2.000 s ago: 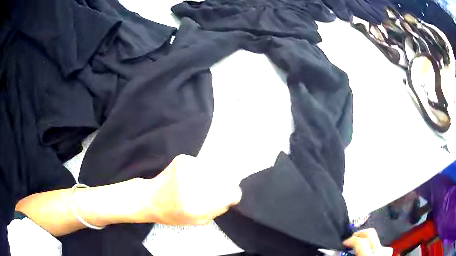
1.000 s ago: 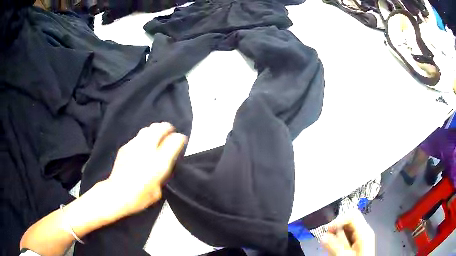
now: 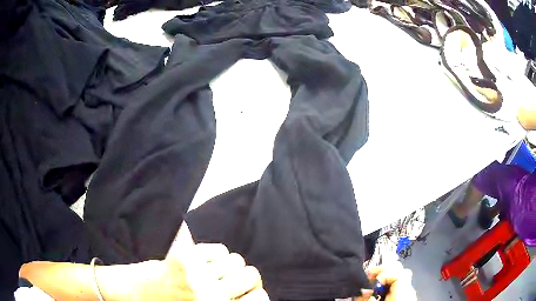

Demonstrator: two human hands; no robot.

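Black trousers lie on the white table with two wide legs spread and the short black overlayer at the far end. My left hand is at the near edge of the cloth between the legs, fingers curled; it holds the leg opening. My right hand is at the near right corner of the right leg's hem, low in the picture. A small dark blue tool, apparently thread snips, shows in it; its blades are not clear.
A pile of black garments fills the left side. Dark-edged cream looped pieces lie at the upper right. Beyond the table edge are a red plastic stool, a person in purple and another person's arm.
My left hand has moved down and right along the hem. My right hand has come back to the hem's right corner. The right leg's lower end is spread flatter.
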